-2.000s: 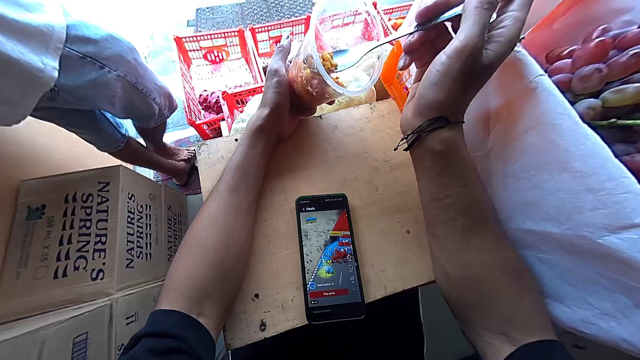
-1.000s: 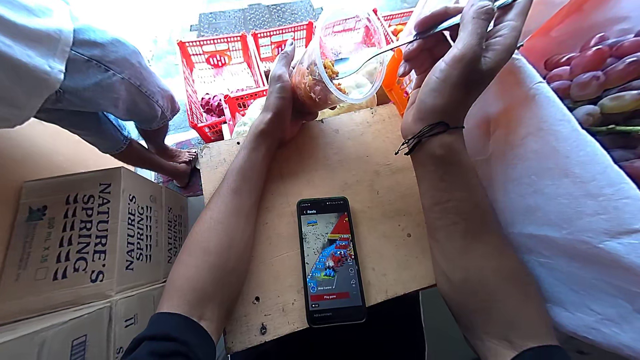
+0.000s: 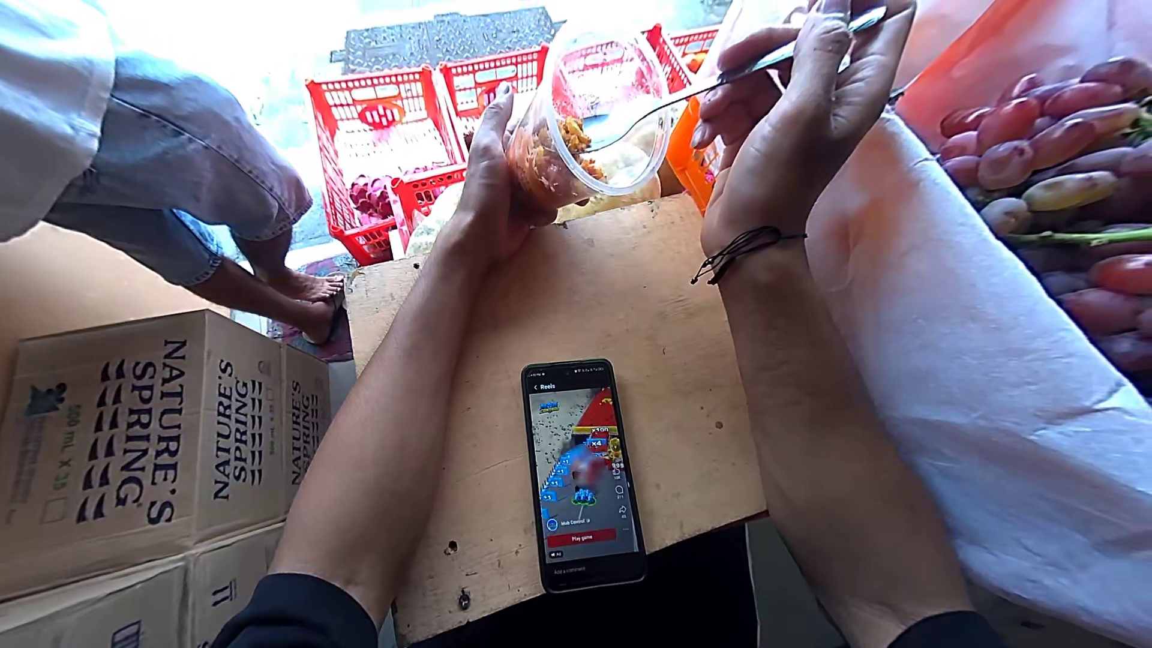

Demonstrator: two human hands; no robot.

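My left hand (image 3: 499,180) holds a clear round plastic container (image 3: 621,184) tilted toward me, above the far edge of a wooden board (image 3: 630,306). Orange-brown food (image 3: 573,135) lies inside, against the container's lower left wall. Between the fingers and thumb of my right hand (image 3: 801,117) is a metal spoon or fork (image 3: 693,90); its lower end is inside the container beside the food, and its exact shape is unclear. A dark cord bracelet is on my right wrist. On the board, between my forearms, a smartphone (image 3: 585,477) lies face up with its screen lit.
Red plastic crates (image 3: 382,117) with fruit stand beyond the board. Cardboard boxes (image 3: 108,432) are stacked at left, below a person in jeans (image 3: 180,153). At right, red grapes (image 3: 1080,153) lie beside a white paper or foam sheet (image 3: 972,360).
The utensil's lower end has moved slightly down toward the food since the first frame. Both hands have kept their holds. The picture on the phone screen has changed.
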